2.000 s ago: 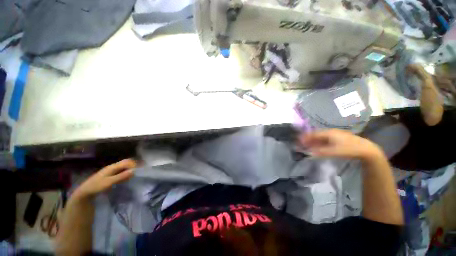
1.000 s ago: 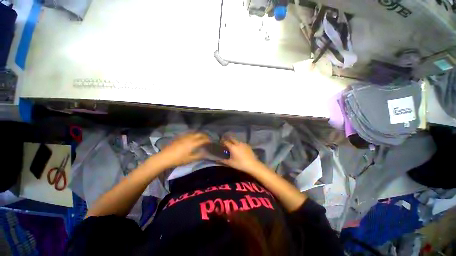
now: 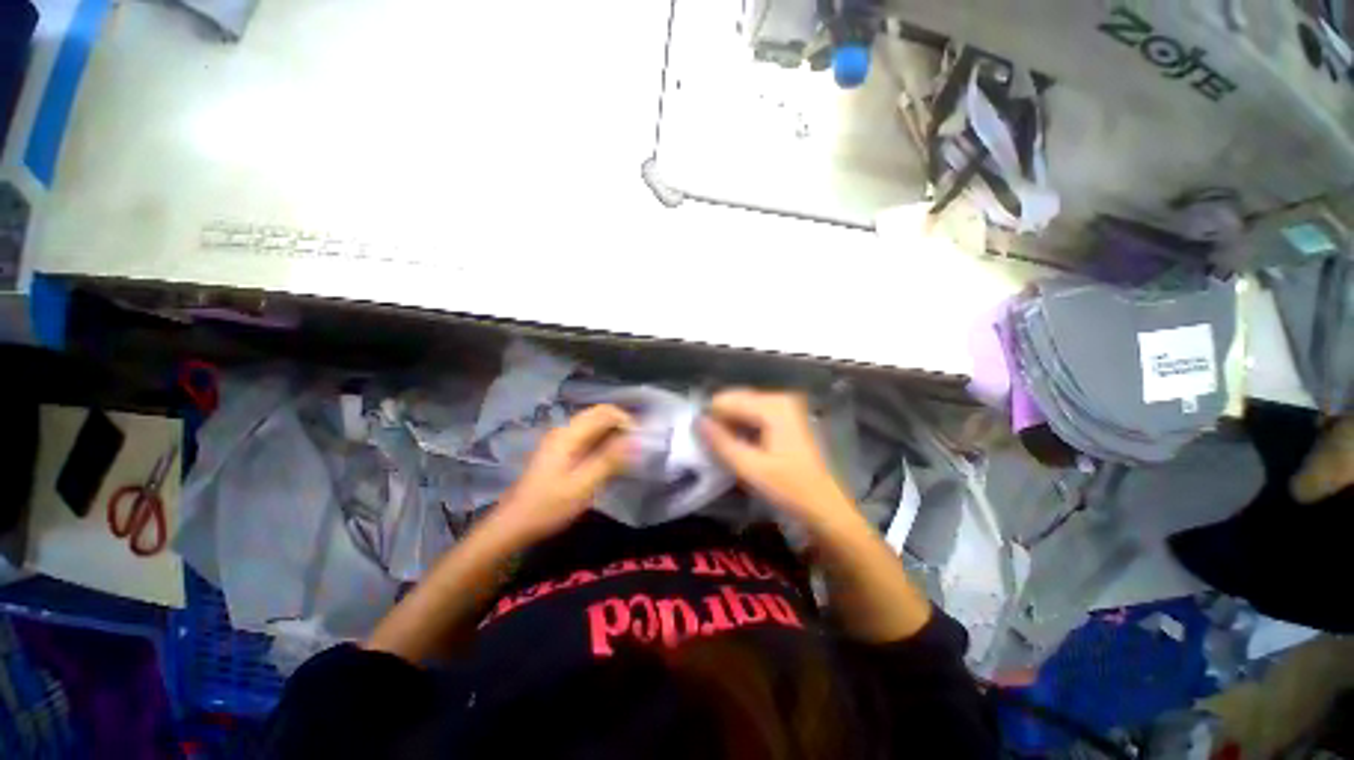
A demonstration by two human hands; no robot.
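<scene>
A small pale grey garment part [image 3: 661, 457] is held bunched up over my lap, below the table's front edge. My left hand [image 3: 572, 468] pinches its left side with the fingertips. My right hand [image 3: 765, 446] pinches its right side. Both hands are close together and a little blurred. Larger grey cloth [image 3: 520, 389] lies heaped on and around my lap, behind the hands. The fold details of the held part cannot be told.
The white sewing table [image 3: 371, 178] lies ahead, with the sewing machine head [image 3: 1188, 89] at right. Scrap strips [image 3: 988, 149] lie behind the needle. A labelled cut-piece stack [image 3: 1106, 364] sits at right. Red-handled scissors [image 3: 138, 517] lie on a board at left. Another person's hand [image 3: 1326, 468] shows at right.
The hands were apart two seconds ago and came together over the lap. The small part has come into clear view between them, and the snips seen earlier on the table no longer show there.
</scene>
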